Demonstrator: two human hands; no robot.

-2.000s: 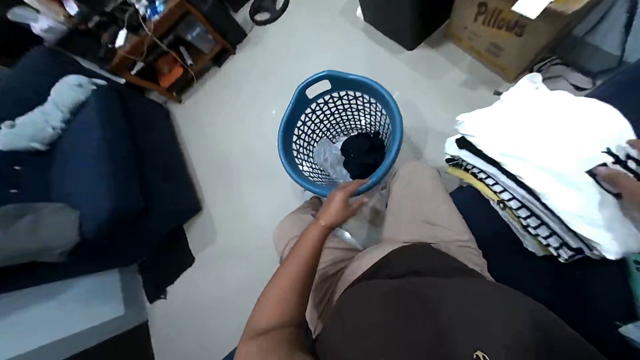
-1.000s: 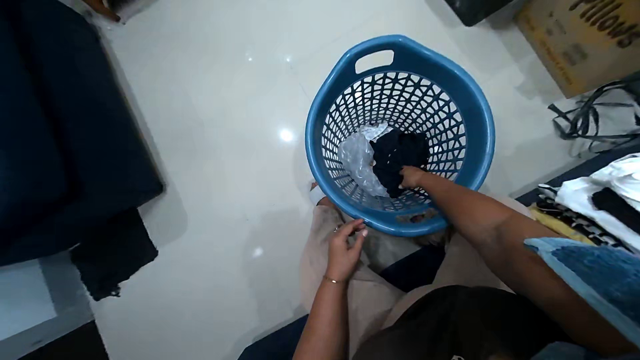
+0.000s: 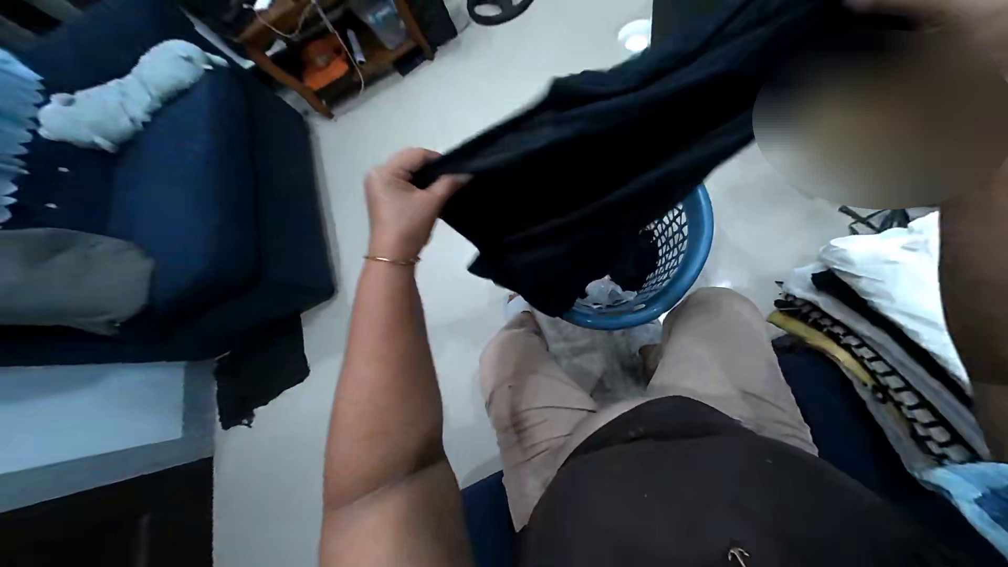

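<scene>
A black cloth garment [image 3: 598, 157] is stretched in the air above a blue plastic laundry basket [image 3: 697, 252]. My left hand [image 3: 409, 193] pinches its left end between thumb and fingers. At the upper right edge, my right hand [image 3: 929, 20] is at the garment's other end, partly out of frame and blurred, with its fingers not clearly visible. Dark cloth and a translucent plastic bag [image 3: 606, 293] lie inside the basket, which stands on the floor beyond my knees and is largely covered by the garment.
A stack of folded clothes [image 3: 882, 339] sits at the right beside my leg. On the left is a dark blue sofa [image 3: 189, 181] with a pale plush toy [image 3: 126, 98] and a grey cloth [image 3: 71, 279]. A wooden shelf unit [image 3: 315, 47] stands at the upper left.
My right hand, inside the basket a second ago, has moved up to the upper right with the black garment raised. My left hand has left the basket's rim and taken hold of the garment.
</scene>
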